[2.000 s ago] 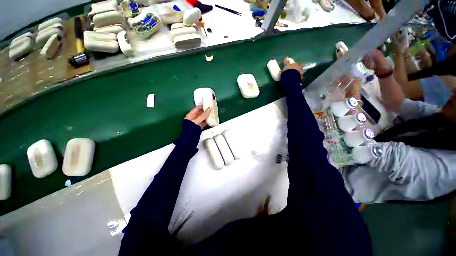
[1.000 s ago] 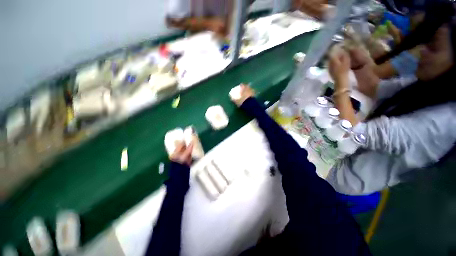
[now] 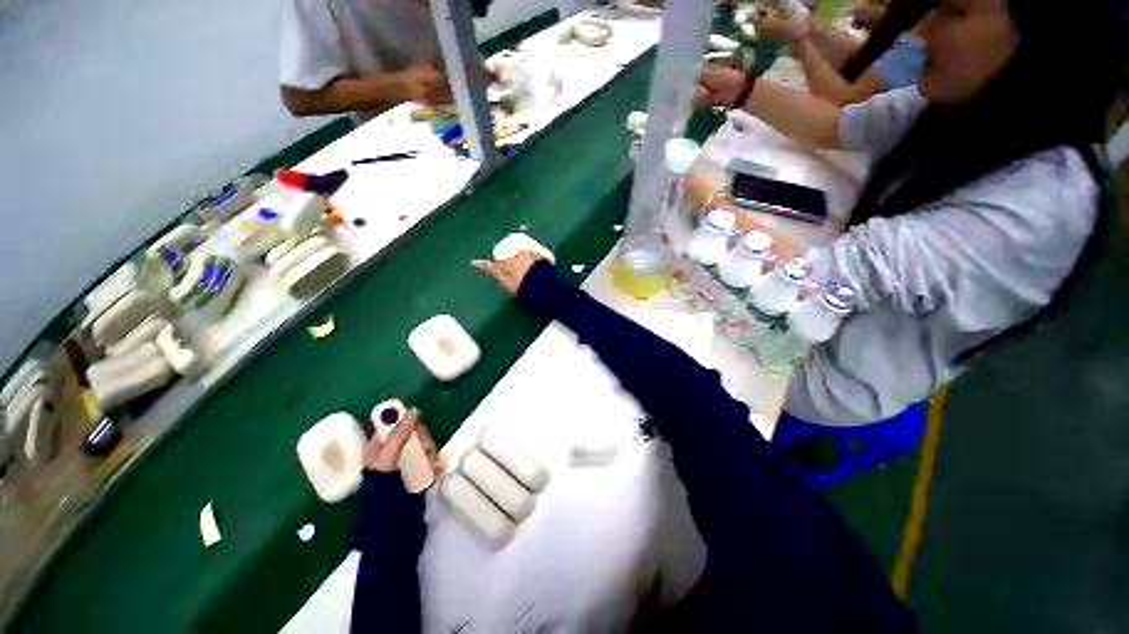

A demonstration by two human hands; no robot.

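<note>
My left hand (image 3: 391, 448) is at the belt's near edge, gripping a slim cream case piece (image 3: 419, 468); a small round end with a dark spot shows at its fingers. A cream case (image 3: 331, 456) lies flat just left of it. Another case (image 3: 445, 347) lies flat on the green belt (image 3: 266, 403) between my hands. My right hand (image 3: 510, 270) is farther up the belt, fingers spread, against a case (image 3: 525, 245); its grip is unclear. Cases on edge (image 3: 505, 481) stand in a close row on the white sheet (image 3: 570, 533).
A pale flat piece (image 3: 592, 453) lies on the sheet. Bottles with white caps (image 3: 778, 282) and a phone (image 3: 779, 195) are at right, beside a seated person (image 3: 978, 235). A metal post (image 3: 665, 124) rises near the belt. Case piles (image 3: 136, 353) and another worker (image 3: 372, 62) are across it.
The view has swung right. My hands remain over the belt, the left with a slim piece. The row on the sheet looks nearer my left hand. The right hand's fingers are now spread beside its case.
</note>
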